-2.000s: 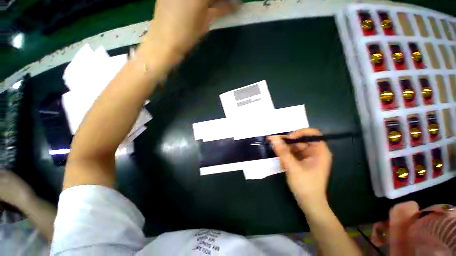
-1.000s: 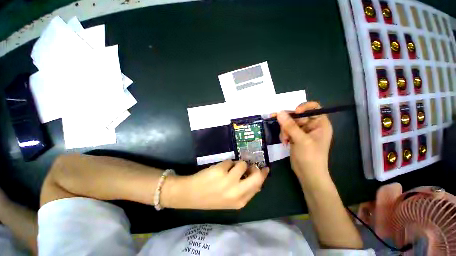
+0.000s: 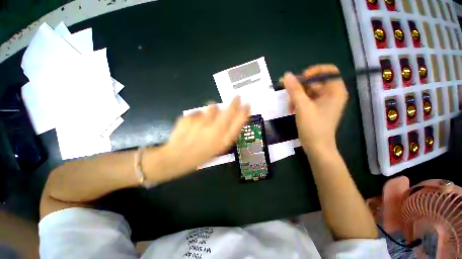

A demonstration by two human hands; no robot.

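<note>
A phone unit (image 3: 253,154) with green board and silver shields lies upright on the black strip and white paper strips in front of me. The label sheet (image 3: 244,76) with a grey printed block lies just above it. My left hand (image 3: 205,131) is blurred, flat over the paper strips at the phone's left side, fingers reaching toward the label sheet's lower edge; nothing shows in it. My right hand (image 3: 318,101) holds the black tweezers (image 3: 321,78) right of the label sheet, the tip near the sheet's right edge. The left hand hides part of the strips.
Fanned loose paper sheets (image 3: 76,96) lie at left, with a dark glossy phone (image 3: 23,131) beside them. The foam tray (image 3: 374,126) with red parts stands at right. A pink desk fan (image 3: 430,215) is lower right. A blurred shape shows at the lower left corner.
The left hand brought in the phone unit, then let it go and moved up and left. The phone now lies slightly lower. The right hand has risen with the tweezers toward the label sheet.
</note>
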